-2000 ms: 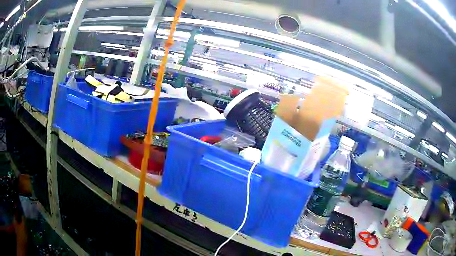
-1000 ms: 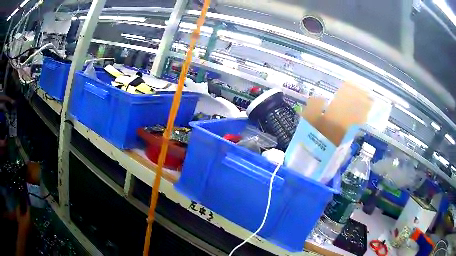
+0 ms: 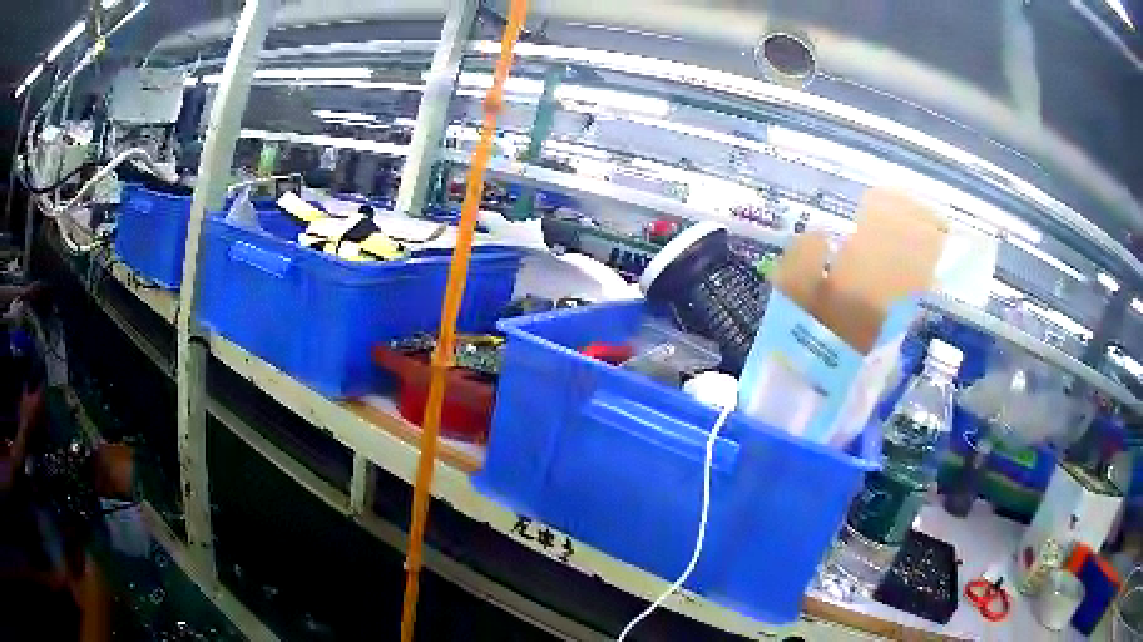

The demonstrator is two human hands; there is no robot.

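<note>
Neither of my hands is clearly in view. A large blue bin point(image 3: 627, 477) lies nearest in front of me on the shelf, slightly right of centre. It holds a black round device with a white rim point(image 3: 708, 291), an opened light-blue carton point(image 3: 802, 364) with raised brown flaps, and clear plastic. A white cable point(image 3: 704, 514) hangs over its front. An orange cord point(image 3: 463, 270) hangs down left of the bin. A red bowl point(image 3: 441, 399) of small parts stands partly behind the cord.
More blue bins point(image 3: 328, 314) stand at left behind pale posts point(image 3: 211, 251). At right are a clear bottle point(image 3: 905, 439), a black tray point(image 3: 919, 577), red-handled scissors point(image 3: 988, 599) and a white box point(image 3: 1075, 512). Dim arms, apparently another person's, show at lower left point(image 3: 94, 602).
The view has swung, so the bins, bottle and cord sit further right than two seconds ago. More of the dim arms at lower left shows. The shelf items look unmoved.
</note>
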